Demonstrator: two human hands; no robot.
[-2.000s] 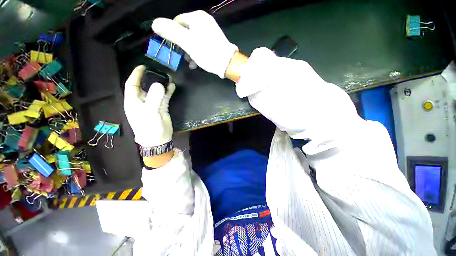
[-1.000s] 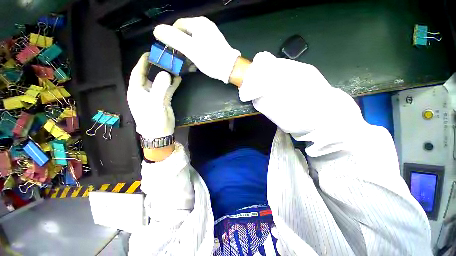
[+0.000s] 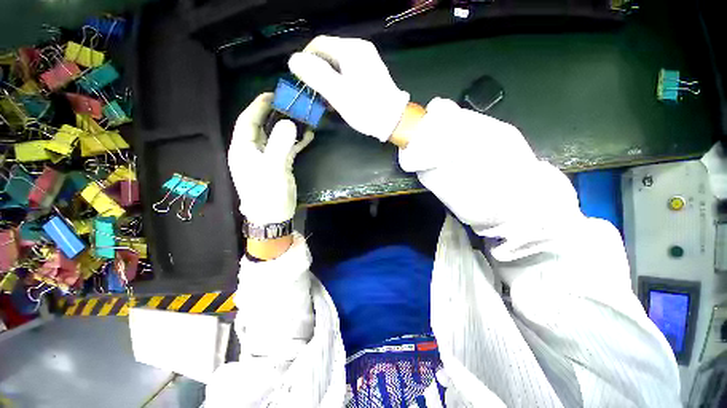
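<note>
My left hand (image 3: 267, 163), in a white glove with a metal watch at the wrist, holds a small black housing, mostly hidden between its fingers and under the clip. My right hand (image 3: 351, 84), also gloved in white, grips the wire handles of a blue binder clip (image 3: 299, 103). The blue clip sits at the housing's upper edge; how far it overlaps the housing is hard to see. Another black rounded housing (image 3: 483, 93) lies on the dark green bench to the right of my right hand.
A mixed-colour heap of clips (image 3: 60, 163) lies at left. A teal clip (image 3: 186, 188) lies on the black tray (image 3: 177, 255); another teal clip (image 3: 670, 84) lies at far right. A grey control box (image 3: 668, 231) stands at right. A thin reddish tool (image 3: 412, 11) lies on the far ledge.
The blue clip has come down from above the housing onto its edge. Both hands now appear slightly further right, as the whole view has shifted. The loose housing, earlier partly behind my sleeve, shows fully.
</note>
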